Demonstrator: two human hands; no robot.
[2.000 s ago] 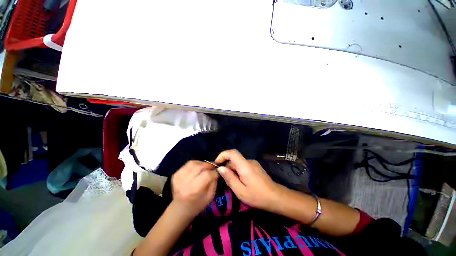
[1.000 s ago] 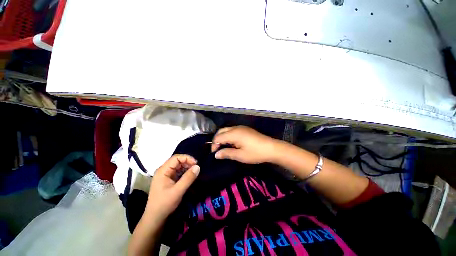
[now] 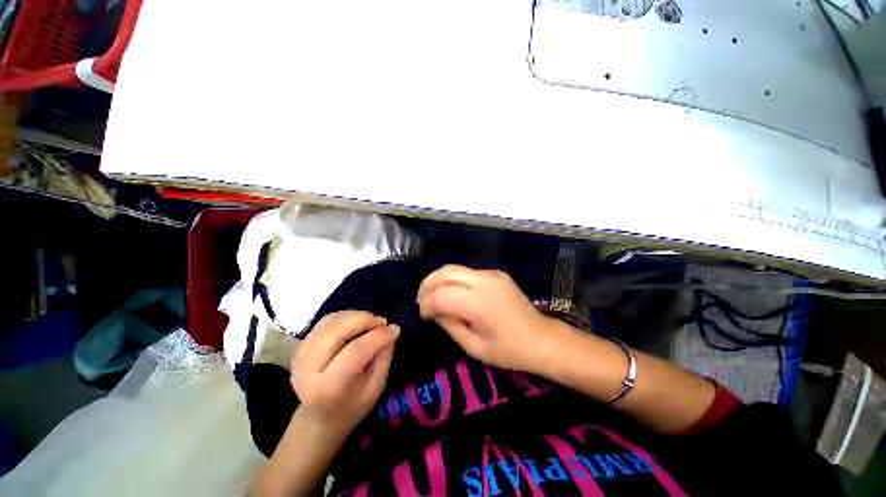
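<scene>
White fabric (image 3: pixel 340 238) with dark edging lies bunched below the table edge, partly over a red bin. Dark fabric (image 3: pixel 374 291) lies beside it in front of my body and merges with my black shirt. My left hand (image 3: pixel 345 369) is above the lap, thumb and fingertips pinched together. My right hand (image 3: pixel 478 309) is a little further right and higher, fingers curled with the tips together. A gap lies between the two hands. Whether a thread or any thin thing is between the fingertips cannot be made out.
The white machine table (image 3: pixel 340 97) spans the top, with a metal plate (image 3: pixel 680 58) at right. A red basket (image 3: pixel 58 73) is at upper left, the red bin (image 3: pixel 206 277) below the table edge. Cream tulle (image 3: pixel 136 427) is at lower left. Dark cords (image 3: pixel 733 325) hang at right.
Two seconds ago the hands met around a thin piece; now they are apart. Since one second ago my left fingertips have closed together, and my right hand has moved slightly down and right.
</scene>
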